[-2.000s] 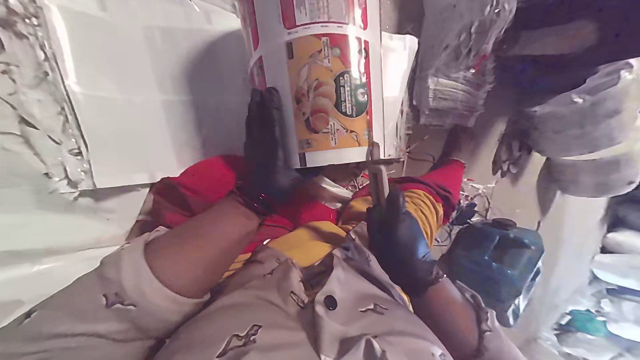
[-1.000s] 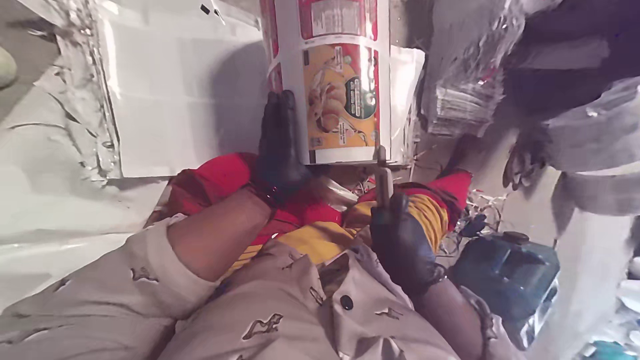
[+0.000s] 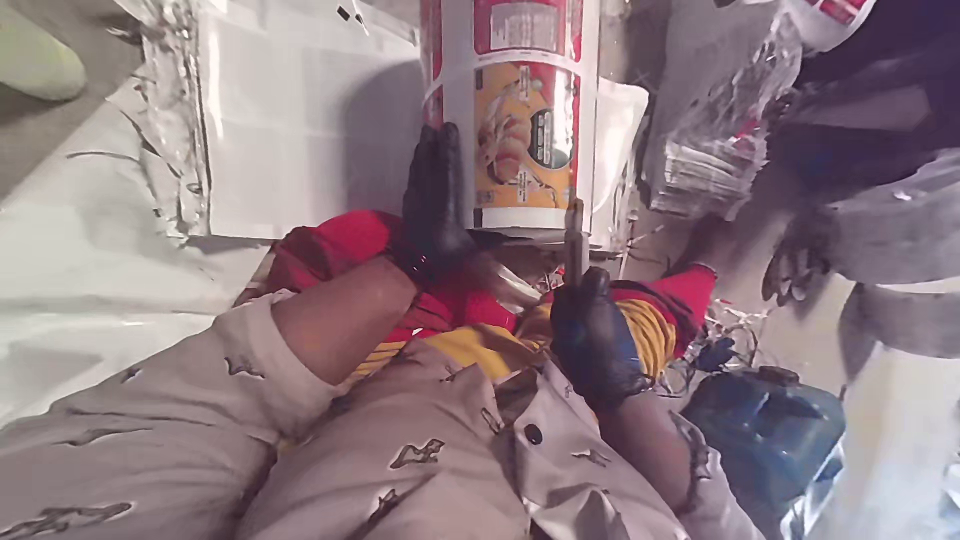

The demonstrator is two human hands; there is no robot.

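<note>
My left hand (image 3: 439, 202), in a black glove, lies with its fingers straight along the left side of a printed plastic film stack or roll (image 3: 525, 135) with red and orange panels. In my right hand (image 3: 596, 330), also gloved in black, is a slim knife-like tool (image 3: 576, 247), pointing up at the film's lower right corner. Whether its tip touches the film I cannot tell. White sheets (image 3: 300, 127) lie beneath and to the left of the printed film.
A blue plastic jerrycan (image 3: 765, 435) stands at the lower right. Bundled clear film (image 3: 705, 165) lies at the upper right. Beside it is another person's gloved hand (image 3: 799, 255). Scraps and strands (image 3: 731, 330) lie near my knee.
The view has shifted somewhat to the left. Both my hands keep about the same places beside the printed film, and the tool remains in my right hand.
</note>
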